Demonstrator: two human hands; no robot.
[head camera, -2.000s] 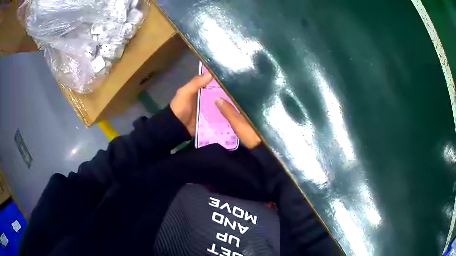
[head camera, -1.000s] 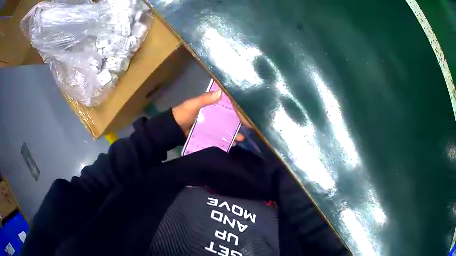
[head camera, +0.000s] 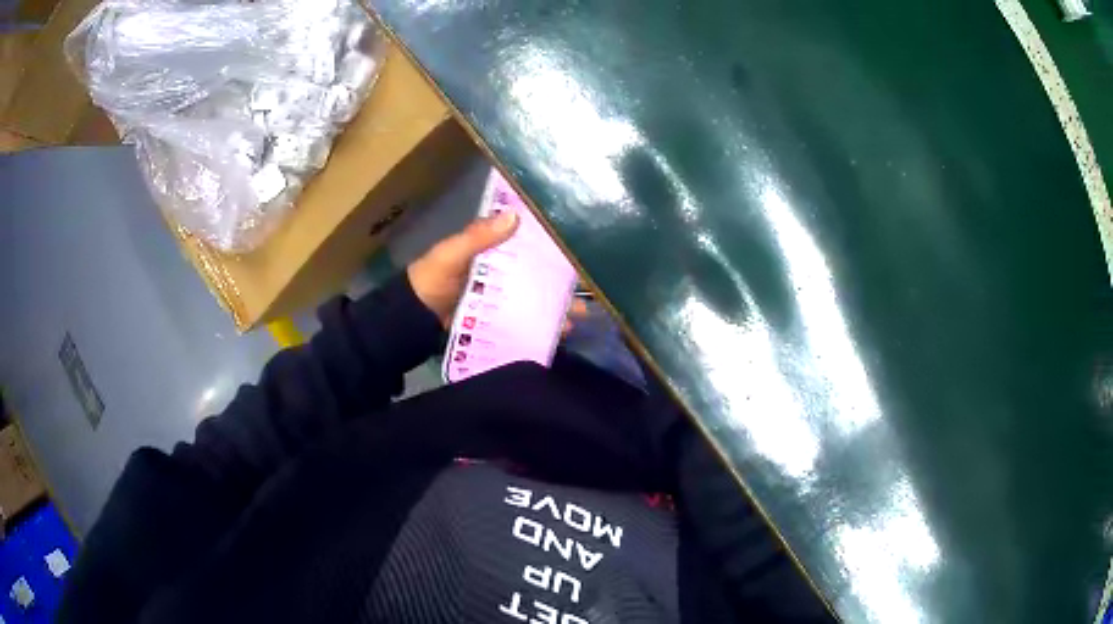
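A smartphone (head camera: 513, 299) with a lit pink-lilac screen, showing a list with small icons, is held below the bench edge. My left hand (head camera: 458, 268) is shut on its left side, with the thumb on the upper part of the screen. A little skin, perhaps fingertips, shows at the phone's right edge; I cannot tell which hand it belongs to. Otherwise my right hand is hidden beside or below the bench edge.
The glossy dark green bench (head camera: 781, 183) fills the right side, with a whitish rail (head camera: 1064, 116) beyond. An open cardboard carton (head camera: 354, 183) at upper left holds a clear plastic bag (head camera: 232, 110) of white parts. A blue surface (head camera: 37, 567) with white pieces shows at lower left.
The screen has changed from a plain pink page to a list. The right-hand finger seen over the phone at first is gone from there. My left hand still holds the phone.
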